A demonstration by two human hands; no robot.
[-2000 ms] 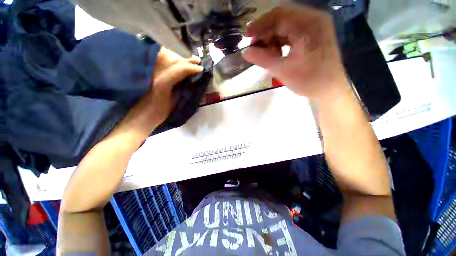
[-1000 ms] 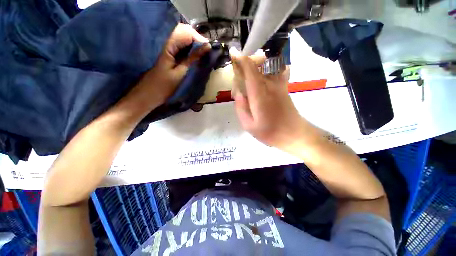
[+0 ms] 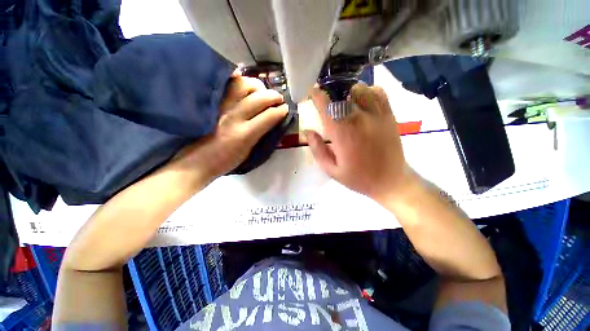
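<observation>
A large dark navy garment (image 3: 149,84) lies heaped left of the needle area. My left hand (image 3: 249,123) grips its folded edge (image 3: 268,145) beside the presser foot area of the off-white sewing machine (image 3: 239,32). My right hand (image 3: 362,136) is just right of the needle area, behind a ridged metal knob (image 3: 339,110). Its fingertips are partly hidden by the knob and machine parts, so I cannot tell whether it holds anything. The needle is hidden.
A black phone-like rectangle (image 3: 479,142) lies on the white table (image 3: 362,216) at the right, with dark fabric pieces (image 3: 414,74) behind it. A red strip (image 3: 409,127) lies right of my right hand. Green snips (image 3: 540,111) lie far right. Blue crates (image 3: 171,284) stand below.
The view has shifted, showing more of the machine head. My left fingers have closed flatter over the cloth edge. My right hand has moved from the needle area slightly right, by the knob.
</observation>
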